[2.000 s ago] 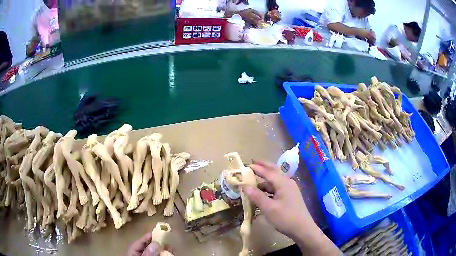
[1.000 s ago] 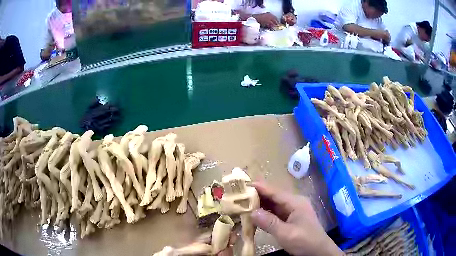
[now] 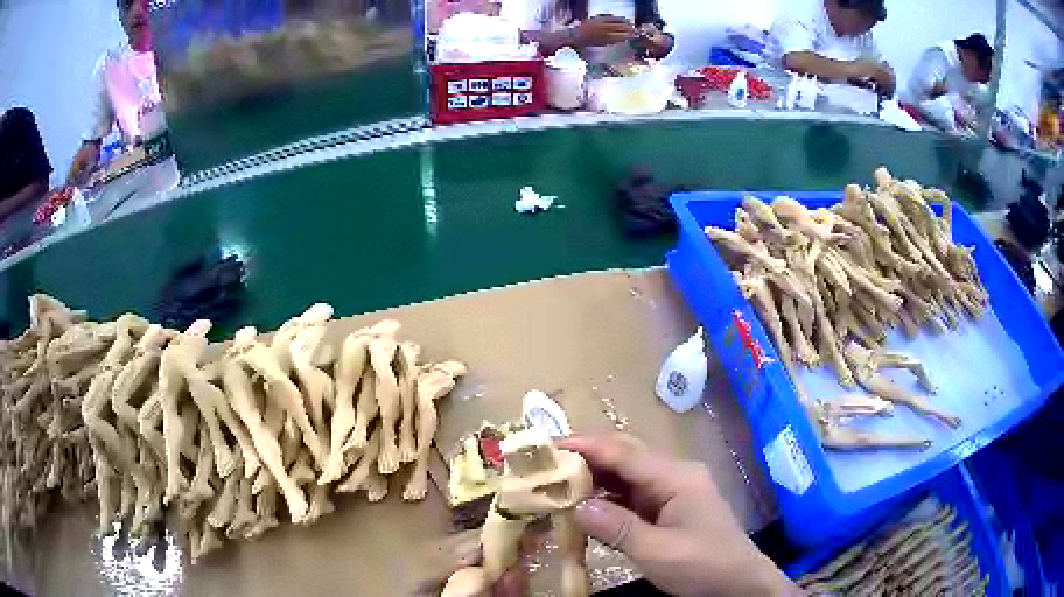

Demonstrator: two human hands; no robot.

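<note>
My right hand (image 3: pixel 653 513) holds a beige lower body (image 3: pixel 546 487) by its blocky hip end, with one leg hanging down at the frame's bottom. My left hand (image 3: pixel 467 557), blurred and mostly hidden behind the parts, holds a second bent leg (image 3: pixel 502 542). The top of that leg is against the underside of the hip piece, with a dark line at the joint. Behind them on the bench lie a yellowish block with a red spot (image 3: pixel 471 466) and a white oval dish (image 3: pixel 544 415), partly covered by the hip piece.
Beige legs (image 3: pixel 245 408) are heaped at left. A white bottle (image 3: pixel 683 371) stands beside the blue tray (image 3: pixel 805 490) of legs at right. A lower blue tote (image 3: pixel 986 513) holds more legs. Dark clumps (image 3: pixel 201 288) and a white scrap (image 3: pixel 534 201) lie on the green surface. People sit beyond.
The separate leg in my left hand has come up to the lower body, and its open top now meets the hip. My right hand still holds the lower body. The whole view has shifted slightly.
</note>
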